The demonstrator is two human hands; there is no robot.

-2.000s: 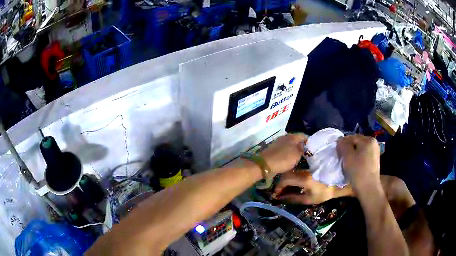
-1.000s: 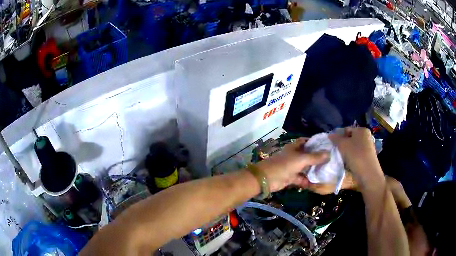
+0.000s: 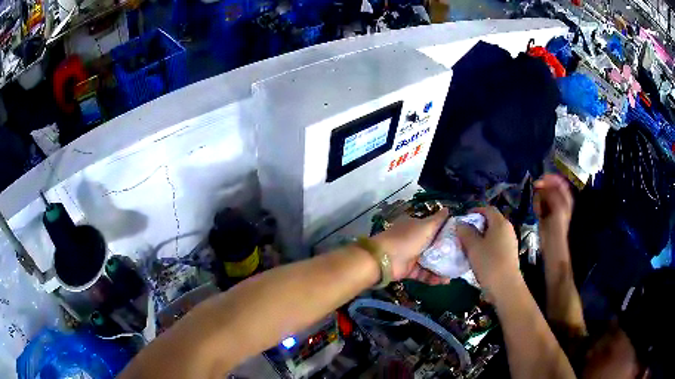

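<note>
A crumpled whitish bag (image 3: 446, 252) is held between my two hands in front of the white control box (image 3: 285, 141). My left hand (image 3: 414, 244), with a band at the wrist, is closed around the bag's left side and underside. My right hand (image 3: 491, 248) grips the bag's right and upper part. What is inside the bag cannot be made out. Below and behind the hands is a dark green bowl-like area (image 3: 444, 294) with small coppery pieces around it, partly hidden by my hands.
Another person's hand (image 3: 555, 203) is raised just right of mine; their dark-haired head (image 3: 655, 326) is at lower right. Dark garments (image 3: 499, 118) are piled behind. A curved pale hose (image 3: 407, 312), thread cone (image 3: 72, 248), yellow-banded dark cone (image 3: 237, 255) and blue plastic bag (image 3: 66, 359) are nearer.
The white bag was spread between my hands and is now bunched lower and slightly left. The other person's hand has moved from below the bag to the right and up.
</note>
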